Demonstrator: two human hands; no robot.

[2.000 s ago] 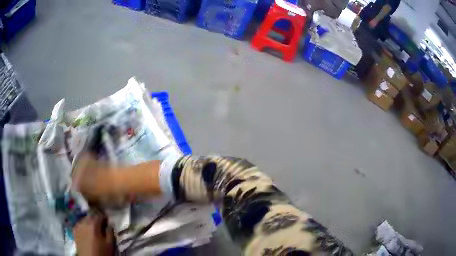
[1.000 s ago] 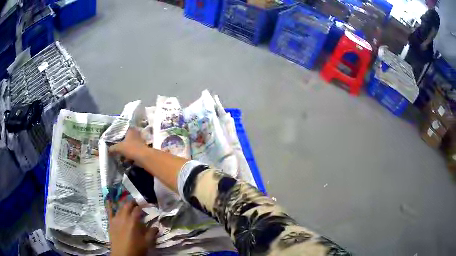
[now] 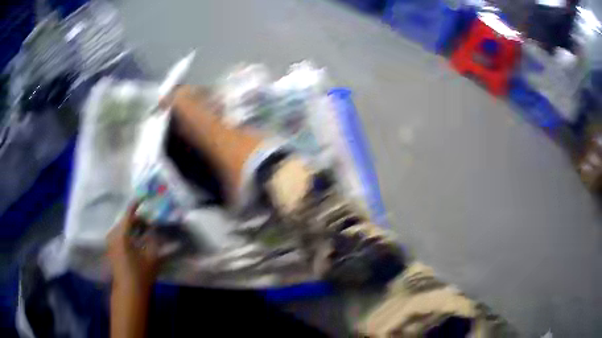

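The frame is strongly blurred. A black part (image 3: 191,162) lies tilted on the newspaper pile (image 3: 102,171), with a newspaper sheet (image 3: 148,155) folded up along its left side. My right hand (image 3: 188,109), in a floral sleeve, is at the far end of the part and grips the raised sheet edge there; its fingertips are blurred. My left hand (image 3: 135,241) holds the near end of the folded sheet, by its coloured print. The right forearm covers part of the pile.
The pile lies on a blue crate (image 3: 360,158). A crate of packets (image 3: 92,33) and dark items stand at the left. A red stool (image 3: 485,56) and blue crates (image 3: 419,23) stand across the grey floor at the upper right.
The view has shifted, so the pile sits higher in the picture. The sheet's left side stands up more against the black part. Both hands stay at its two ends.
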